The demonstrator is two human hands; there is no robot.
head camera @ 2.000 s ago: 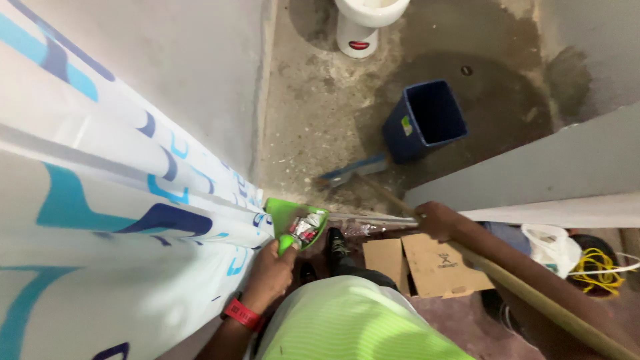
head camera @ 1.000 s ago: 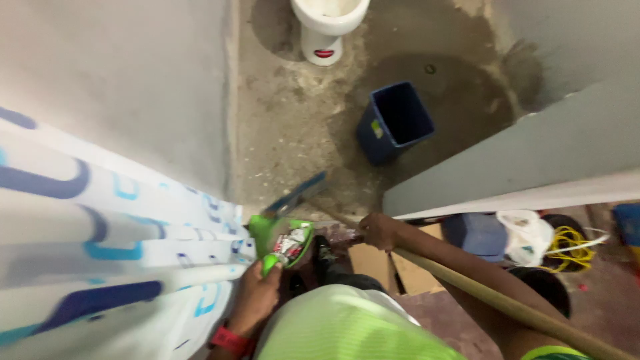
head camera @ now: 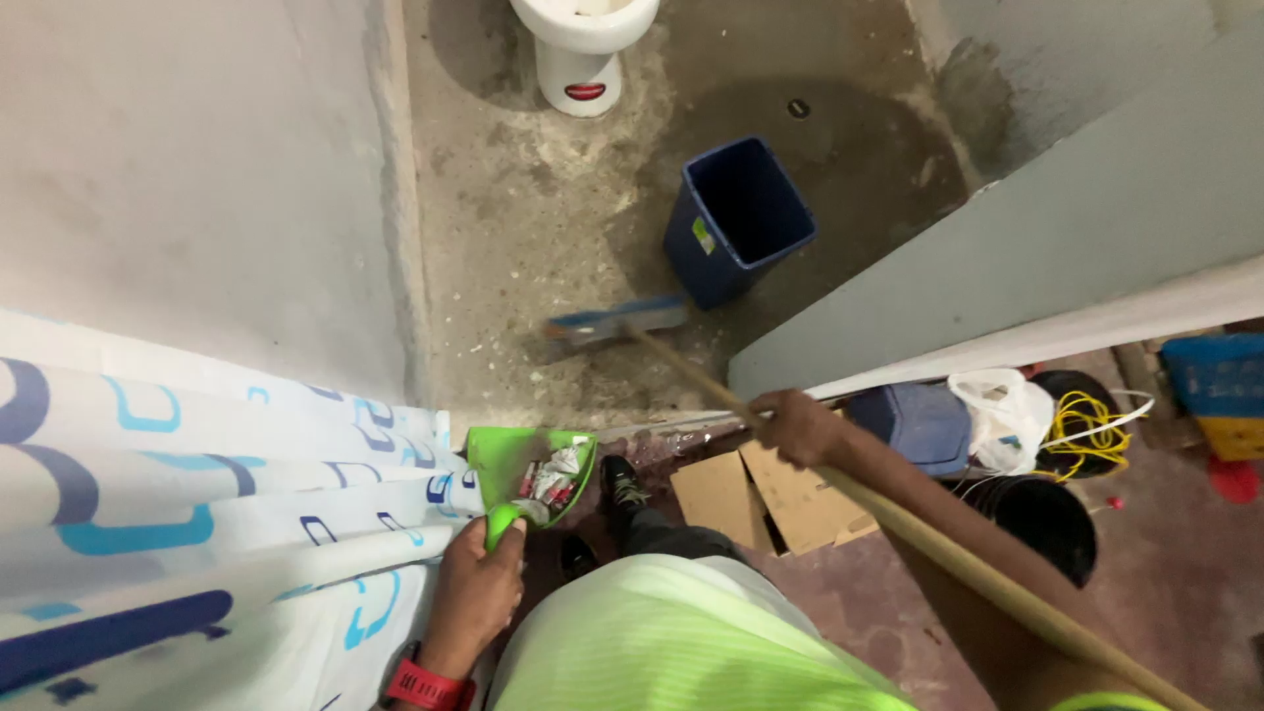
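Note:
My left hand (head camera: pixel 481 580) grips the handle of a green plastic dustpan (head camera: pixel 497 462), low in the doorway beside the curtain. Crumpled wrappers and other litter (head camera: pixel 553 479) lie in the pan. In my right hand (head camera: pixel 802 427) is the long wooden handle (head camera: pixel 987 583) of a push broom, which runs back past my forearm. The broom's blue head (head camera: pixel 617 321), slightly blurred, is on the concrete floor beyond the dustpan, just left of a blue plastic wastebasket (head camera: pixel 726 222). The part of the wastebasket's inside that shows is dark.
A toilet (head camera: pixel 583 59) stands ahead. The patterned curtain (head camera: pixel 197 504) hangs at left, and a grey partition wall (head camera: pixel 1037 237) juts in at right. Outside it are flattened cardboard (head camera: pixel 721 494), a blue-grey container (head camera: pixel 913 427), a white plastic bag (head camera: pixel 1002 420), yellow cord (head camera: pixel 1086 434) and a black bucket (head camera: pixel 1052 523).
The broom head was close by the dustpan one second ago; now it is farther out on the floor, near the wastebasket. Both hands keep their holds.

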